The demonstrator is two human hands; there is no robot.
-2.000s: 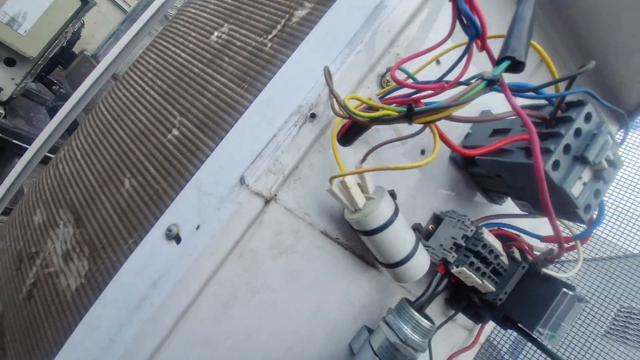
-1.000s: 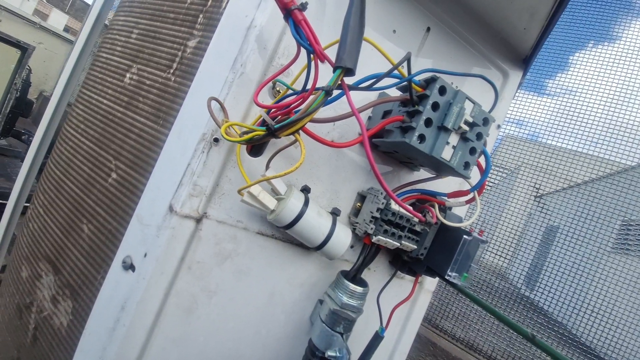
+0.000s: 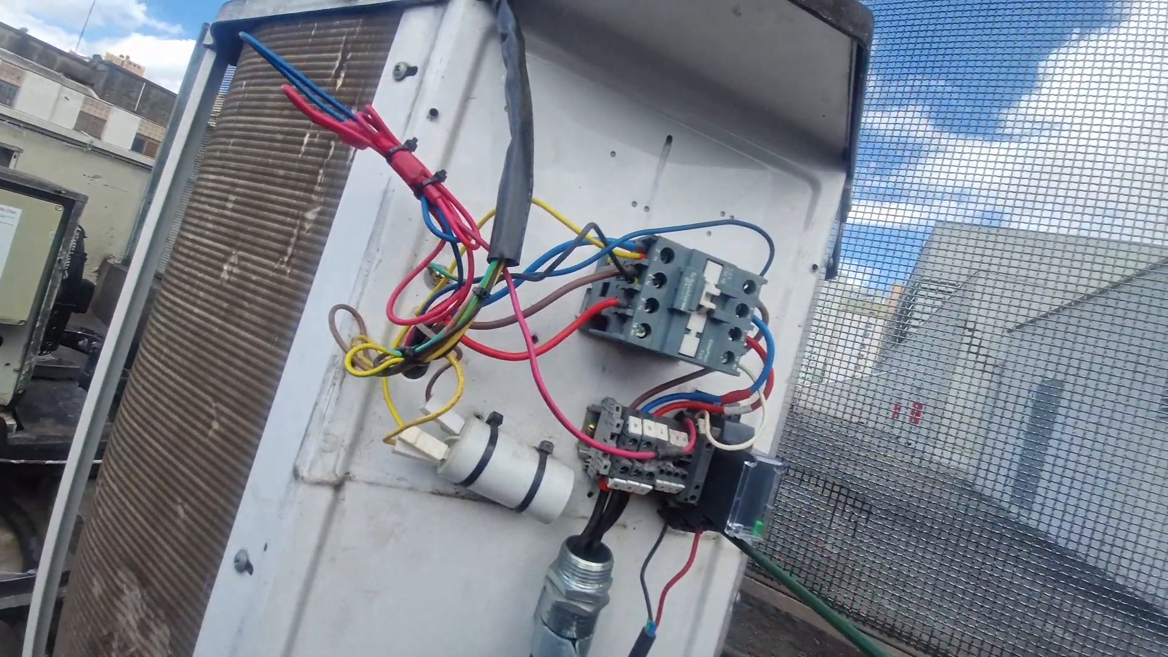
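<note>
Neither of my hands shows in the head view. A grey contactor point(image 3: 684, 306) sits on the white metal panel point(image 3: 365, 547), with blue, red, brown and yellow wires at its terminals. Below it are a grey terminal block point(image 3: 639, 443) and a black relay with a clear cover point(image 3: 753, 493). A white cylindrical capacitor point(image 3: 506, 470), held by two black cable ties, lies tilted at their left. Black wires run from the terminal block into a metal conduit fitting point(image 3: 575, 584). A red and blue wire bundle point(image 3: 411, 169) sticks out up and left beside a black sleeved cable point(image 3: 514, 137).
Brown finned condenser coil point(image 3: 228, 274) curves along the panel's left side, beside a metal upright point(image 3: 119, 347). Wire mesh point(image 3: 985, 383) stands at the right, with a building behind it. A green cable point(image 3: 803, 593) runs off at the lower right. Other equipment point(image 3: 36, 274) stands far left.
The view has swung and pulled back, so the panel's top and the loose end of the red and blue bundle now show. No hand appears in any frame.
</note>
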